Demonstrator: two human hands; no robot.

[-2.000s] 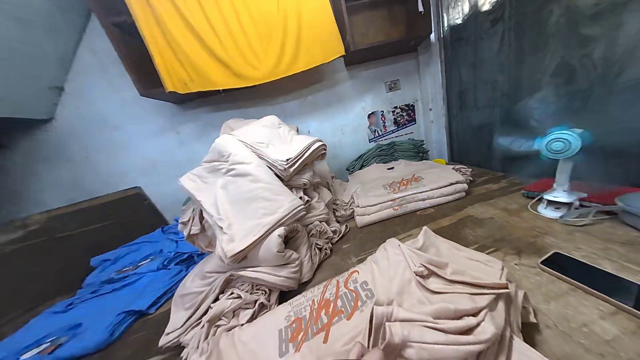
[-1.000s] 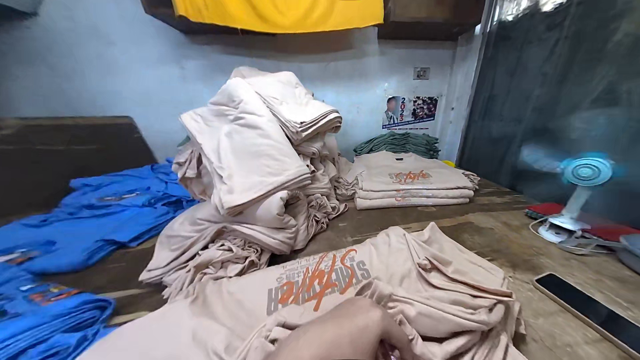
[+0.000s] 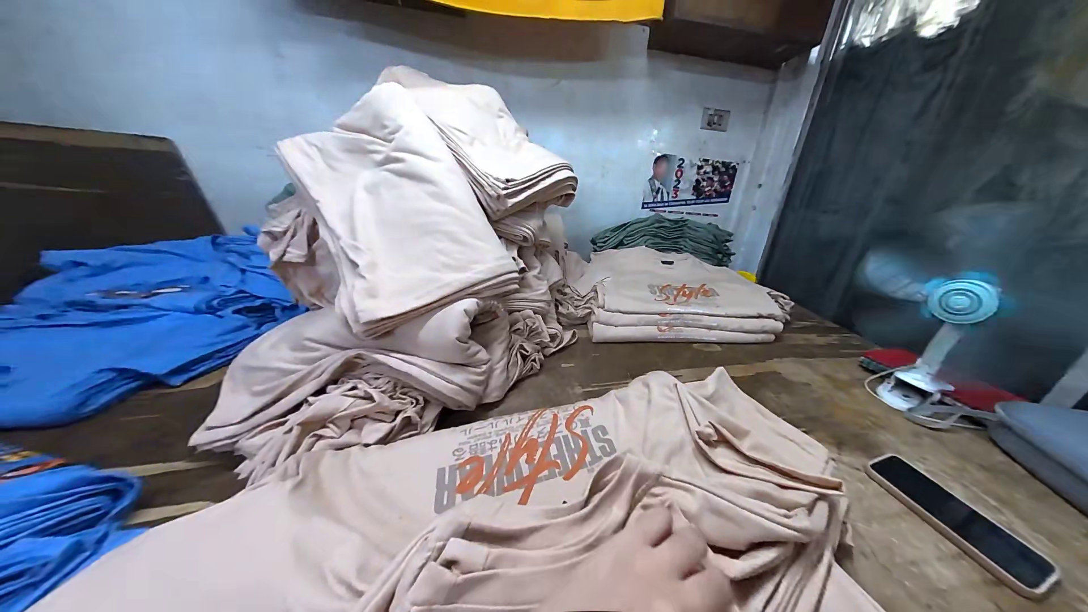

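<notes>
A beige T-shirt (image 3: 357, 501) with orange and grey print lies spread across the near table, its print upside down to me, more beige cloth bunched over its near and right side. At the bottom edge my left hand (image 3: 650, 565) has its curled fingers on the bunched fabric, seeming to grip a fold; its fingertips are partly hidden. My right hand is out of view. Behind the shirt rises a tall, leaning pile of folded beige shirts (image 3: 399, 212). Right of the pile, a neat stack of printed beige shirts (image 3: 688, 297) lies flat.
Blue shirts (image 3: 144, 314) lie at the left, with more blue folds (image 3: 59, 510) nearer me. Green folded cloth (image 3: 663, 238) sits by the wall. A smartphone (image 3: 965, 523), a small clip fan (image 3: 960, 302) and a grey item (image 3: 1045, 446) stand along the wooden table's right side.
My left hand, barely showing at the bottom edge at first, has come into view over the bunched cloth. The forearm seen one second ago is now mostly out of view.
</notes>
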